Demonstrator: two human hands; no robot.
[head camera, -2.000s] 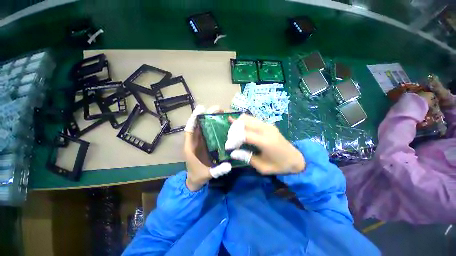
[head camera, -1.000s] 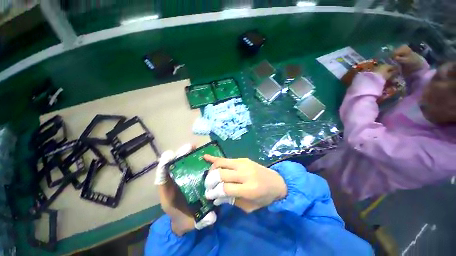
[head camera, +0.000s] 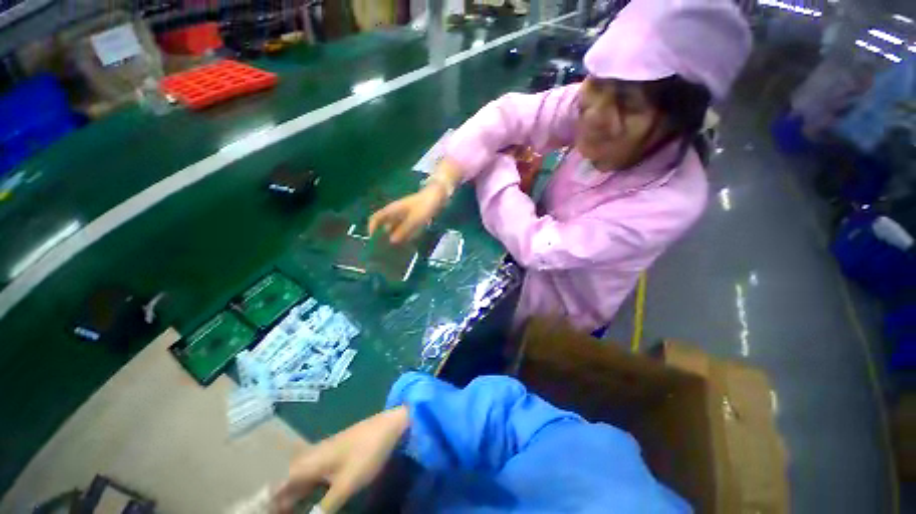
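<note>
My right hand (head camera: 347, 460) is blurred at the bottom edge, with its fingertips cut off or smeared, so I cannot tell whether it holds anything. My left hand is not in view. The board and frame from before are not visible. Two board-and-frame assemblies (head camera: 216, 342) lie side by side, green backs up. A heap of pale button strips (head camera: 297, 353) lies against them. Display circuit boards (head camera: 446, 248) lie beyond on clear plastic film (head camera: 442, 319). Part of a black frame (head camera: 116, 499) shows at the bottom left.
A co-worker in pink (head camera: 603, 201) stands at the right, one hand over the display boards. Small black units (head camera: 112, 315) sit along the bench's far side. A red tray (head camera: 219, 82) lies beyond the pale rail. An open carton (head camera: 743, 427) stands right of my blue sleeve. A beige sheet (head camera: 131, 422) is lower left.
The view has swung right and up. My left hand and the held board have left the picture. The co-worker has turned and now reaches to the display boards.
</note>
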